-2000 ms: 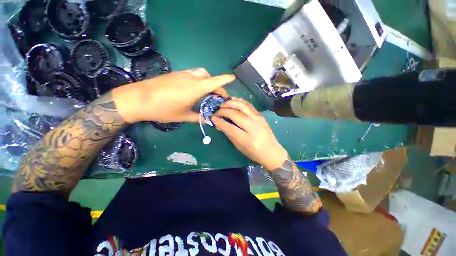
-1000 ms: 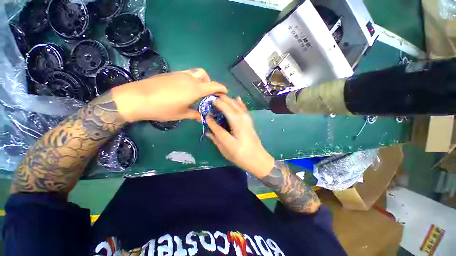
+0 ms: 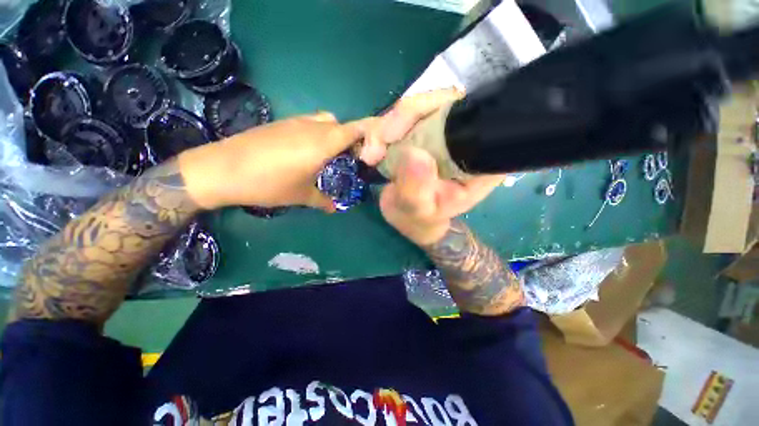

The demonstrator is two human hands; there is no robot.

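Observation:
My left hand (image 3: 279,162) holds a small round housing with a blue-and-white circuit board (image 3: 340,182) in it, above the green bench. My right hand (image 3: 420,170) is closed around the beige grip of the electric screwdriver (image 3: 574,104), whose large black body runs to the upper right. The screwdriver's tip end is beside my left fingertips, close to the housing. The bit itself and whether it touches a screw cannot be seen.
Black round housings (image 3: 136,94) lie in clear plastic film (image 3: 50,204) at left. The screw feeder (image 3: 483,54) is partly hidden behind the screwdriver. Circuit boards with wires (image 3: 616,192) lie at right. A cardboard box (image 3: 637,287) and bagged parts (image 3: 574,279) are at the lower right.
My right hand has left the housing and taken hold of the screwdriver, which has moved left and now covers much of the feeder. My left hand still holds the housing in nearly the same place.

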